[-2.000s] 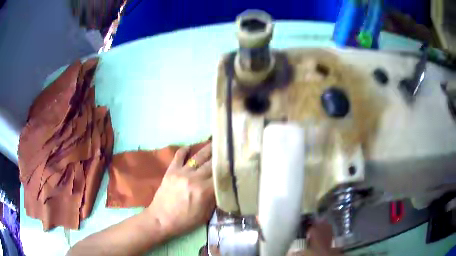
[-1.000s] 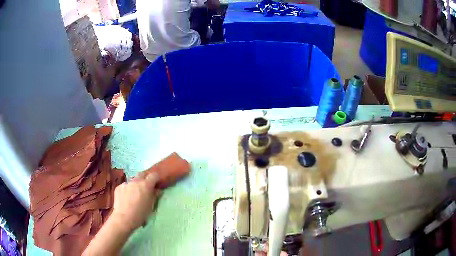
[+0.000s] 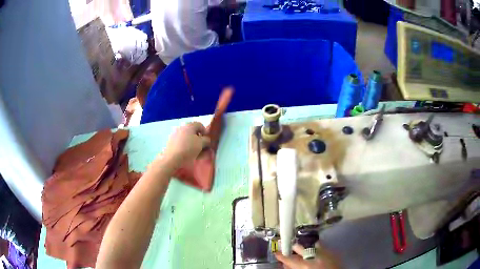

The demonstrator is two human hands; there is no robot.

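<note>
My left hand point(image 3: 187, 142) is shut on a rust-brown fabric piece point(image 3: 202, 171), held over the table left of the machine; one end sticks up towards the blue bin, and the piece is blurred. A fanned stack of rust-brown pieces point(image 3: 89, 194) lies at the table's left, beside my forearm. My right hand point(image 3: 308, 258) is at the lower edge by the needle area of the sewing machine point(image 3: 368, 163), partly hidden by the machine head; whether it holds anything cannot be told. The needle plate point(image 3: 252, 257) shows at the head's lower left.
Red-handled snips point(image 3: 398, 234) lie on the machine bed point(image 3: 363, 247). Blue thread cones point(image 3: 348, 95) and a control panel point(image 3: 437, 65) stand behind the machine. A large blue bin point(image 3: 252, 79) is beyond the table point(image 3: 210, 226). A person in white point(image 3: 181, 29) is at the back.
My left hand has moved from beside the stack up and right with the fabric piece, which now hangs more open. More of my right hand shows below the machine head.
</note>
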